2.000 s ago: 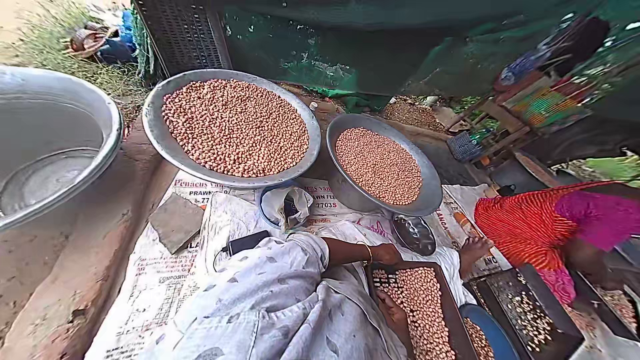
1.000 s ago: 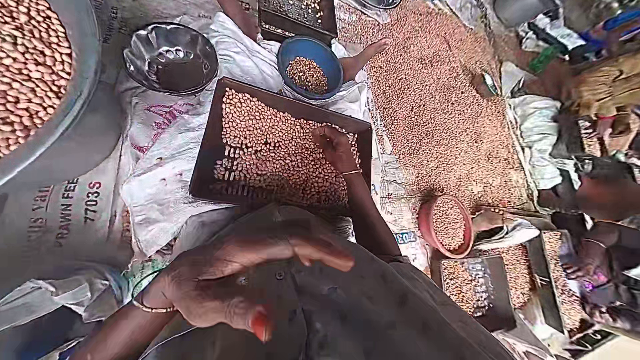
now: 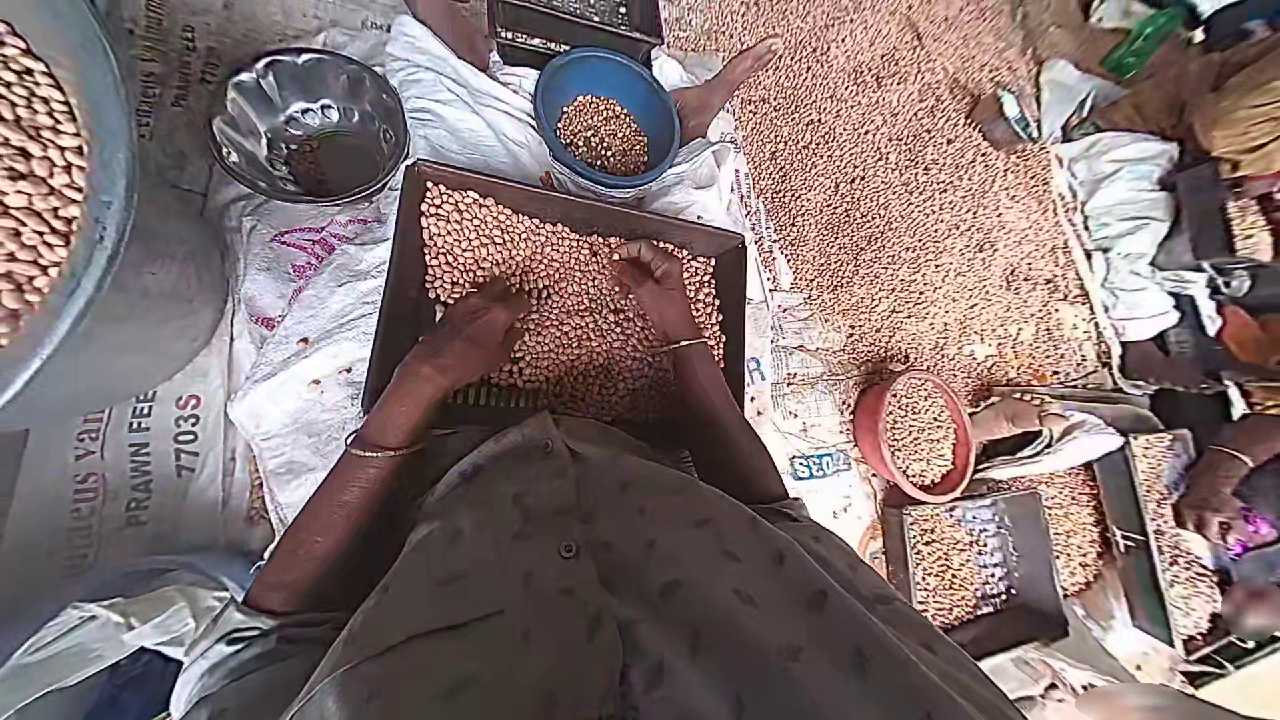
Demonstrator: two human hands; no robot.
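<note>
A dark rectangular tray (image 3: pixel 388 300) with a slotted bottom lies in front of my body, spread with shelled peanuts (image 3: pixel 560 265). My left hand (image 3: pixel 480 325), a bangle at its wrist, rests on the peanuts left of the middle; its fingers curl downward and whatever is under them is hidden. On the right side of the tray my right hand (image 3: pixel 650 280) is over the peanuts with thumb and fingertips drawn near each other. Whether a nut is between them cannot be made out.
Behind the tray stands a blue bowl (image 3: pixel 652 110) of darker nuts, with a dark fluted bowl (image 3: pixel 375 110) to its left. A large metal basin (image 3: pixel 118 200) of peanuts is at far left. Peanuts cover the ground at right, near a red tub (image 3: pixel 868 420), more trays (image 3: pixel 1010 620) and another person's hand (image 3: pixel 1210 495).
My left hand has gone from in front of my body down to the peanuts in the tray. My right hand stays over the tray. The view swung strongly after the first frame.
</note>
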